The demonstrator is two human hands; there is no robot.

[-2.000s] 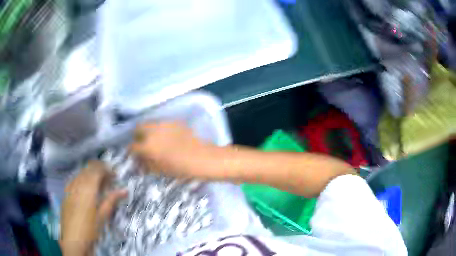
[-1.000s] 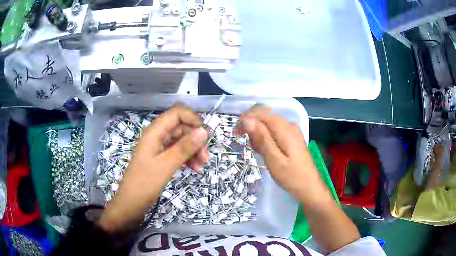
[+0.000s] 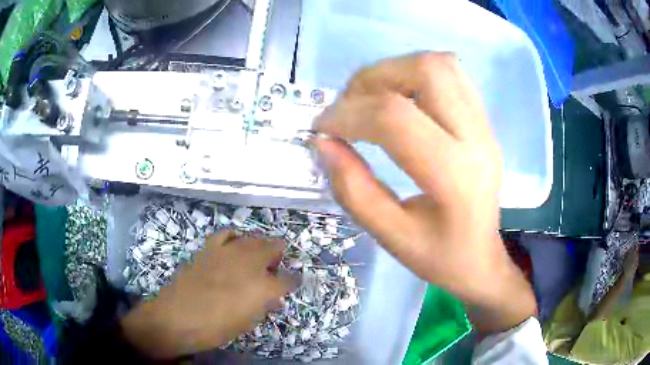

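My right hand [image 3: 435, 157] is at the fixture [image 3: 274, 125], with thumb and forefinger pinched on a thin silvery pin part [image 3: 306, 134] at the fixture's right end. Most of the part is hidden by the fingers and glare. My left hand [image 3: 214, 289] is low over the work bin [image 3: 388, 285], its fingertips among the heaped white pin parts [image 3: 310, 314]. Whether it holds one cannot be told.
A dark push rod [image 3: 153, 119] lies left of the fixture, and a narrow feed track [image 3: 258, 36] rises behind it. A translucent tray [image 3: 527, 164] is behind my right hand. Small loose parts [image 3: 85, 242] lie left of the bin. A green crate [image 3: 438, 328] is at lower right.
My right hand has moved up from over the bin to the fixture. My left hand has lowered to the heaped parts. The view has shifted, showing more of the machine.
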